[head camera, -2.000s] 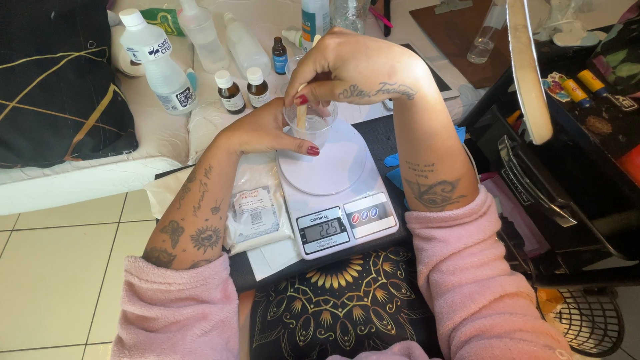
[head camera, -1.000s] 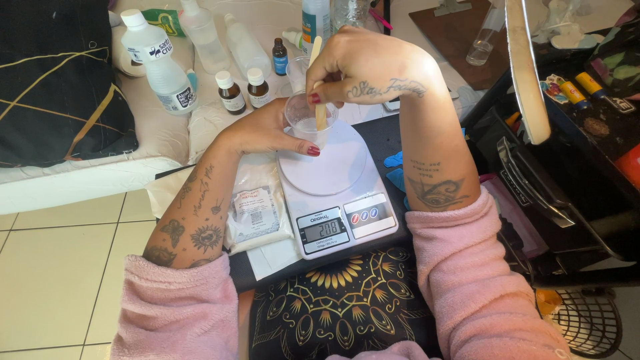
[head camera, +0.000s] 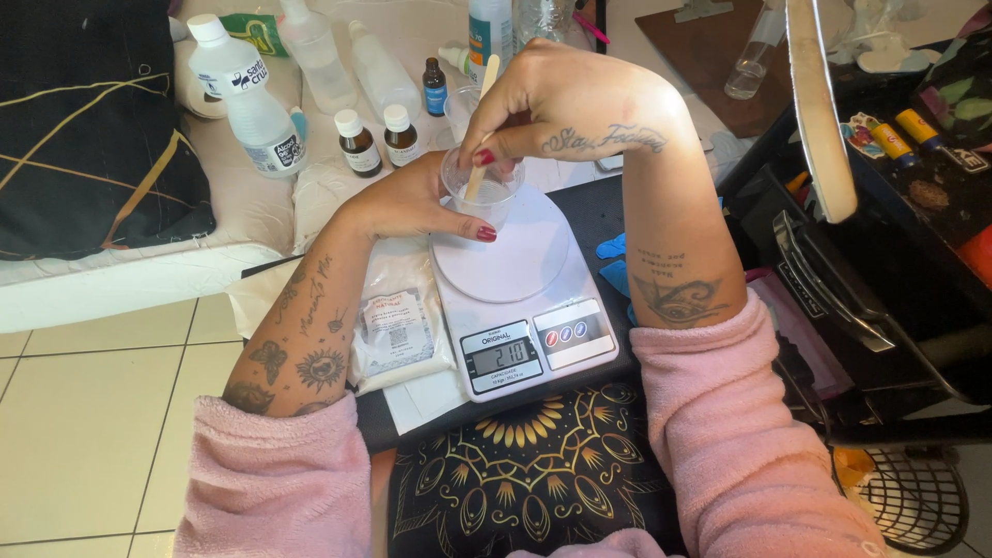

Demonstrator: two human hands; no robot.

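Note:
A clear plastic cup [head camera: 496, 190] is at the back of the round plate of a white digital kitchen scale [head camera: 504, 263]; whether its base touches the plate is hidden. My left hand [head camera: 422, 198] grips the cup from the left, thumb across its front. Above it, my right hand [head camera: 558, 108] pinches a flat wooden stick [head camera: 487, 85] whose lower end is inside the cup. The scale's display is lit with a reading. Left of the scale lies a clear bag of white powder [head camera: 399, 329] with a printed label.
Two brown bottles with white caps [head camera: 359, 147], a dropper bottle [head camera: 435, 89] and an alcohol bottle [head camera: 252, 101] stand behind my left hand. Blue gloves [head camera: 616, 267] lie right of the scale. A framed round edge [head camera: 821, 108] overhangs at upper right, above a black cart [head camera: 860, 263].
My right hand and the wooden stick have shifted about over the cup, the stick standing more upright than at first. My left hand has stayed around the cup. The scale's reading has changed.

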